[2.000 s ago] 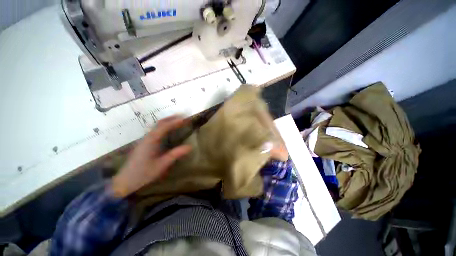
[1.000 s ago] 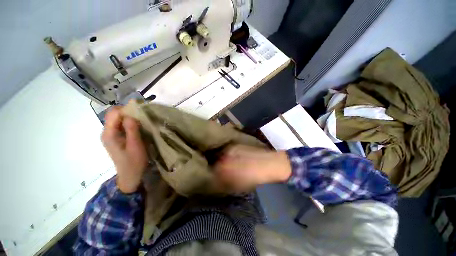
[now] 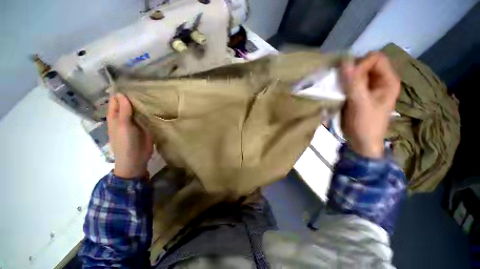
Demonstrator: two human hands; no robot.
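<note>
A khaki garment [image 3: 210,121], shaped like the top of trousers, is stretched between my two hands in front of the sewing machine. A curved pocket edge shows near its left end and a seam runs down its middle. My left hand [image 3: 128,131] grips its upper left corner. My right hand [image 3: 368,100] grips its upper right end, beside a white cloth patch [image 3: 322,85]. The lower part of the garment hangs down to my lap. The picture is somewhat blurred.
The white sewing machine [image 3: 142,39] stands behind the garment, on a white table [image 3: 42,173] reaching left. A heap of khaki cloth [image 3: 426,121] lies at the right. A white board [image 3: 316,168] with a narrow strip is partly hidden beside my right sleeve.
The bunched garment has been lifted and spread wide. My right hand has moved out from the cloth's middle to the upper right; my left hand still holds the left end.
</note>
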